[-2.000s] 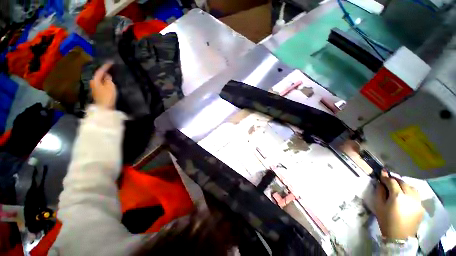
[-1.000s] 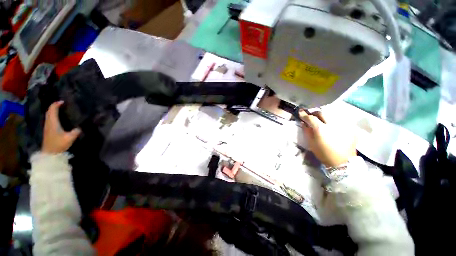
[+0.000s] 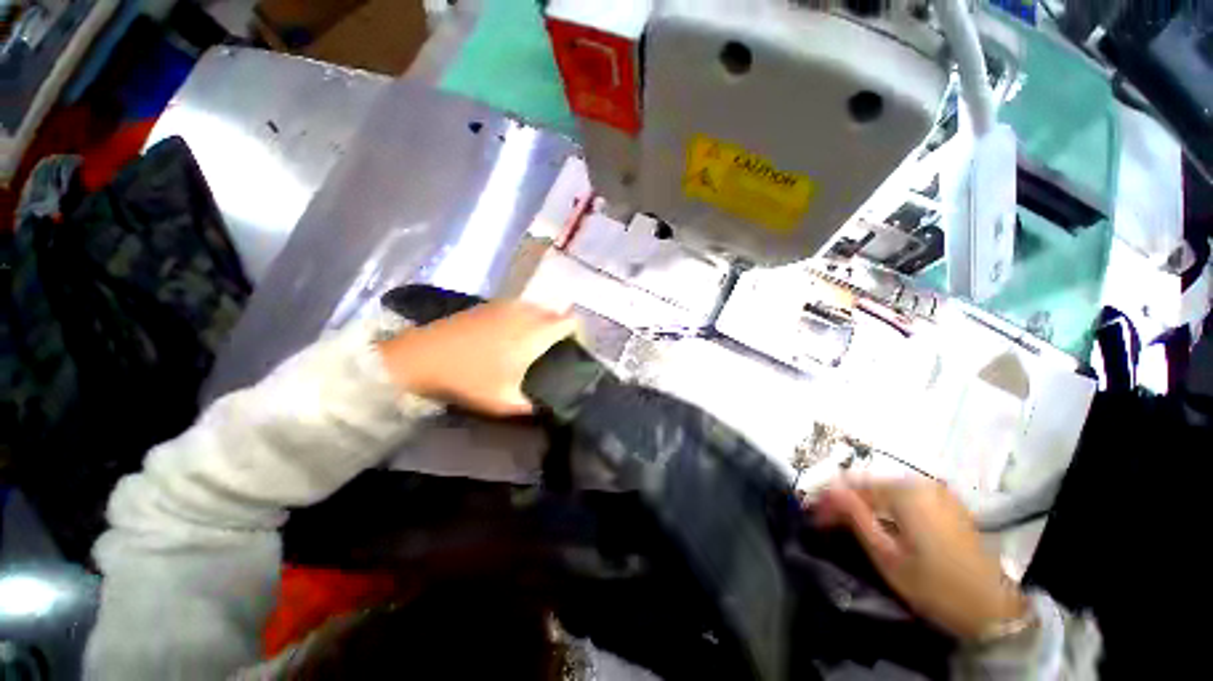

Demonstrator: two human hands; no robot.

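A dark camouflage shoulder strap (image 3: pixel 685 459) runs from the middle of the white machine bed (image 3: pixel 745 386) down to the bottom edge, blurred. My left hand (image 3: pixel 486 357) is closed around the strap near its upper end, with a dark end showing beyond the wrist. My right hand (image 3: pixel 918 539) is at the lower right, beside the strap, blurred; whether its fingers hold any of the dark material cannot be told. More dark strap material lies below my left hand.
The pale machine head (image 3: pixel 798 120) with a yellow caution label and red-marked box stands above the bed. A metal side table (image 3: pixel 359 200) is at the left, with a camouflage heap (image 3: pixel 120 306) beyond it. Black webbing (image 3: pixel 1131 532) lies at the right. Orange cloth (image 3: pixel 326 605) shows below.
The strap under the machine head is gone from there. My left hand has moved from the left heap onto a strap over the bed. My right hand has come down from the head.
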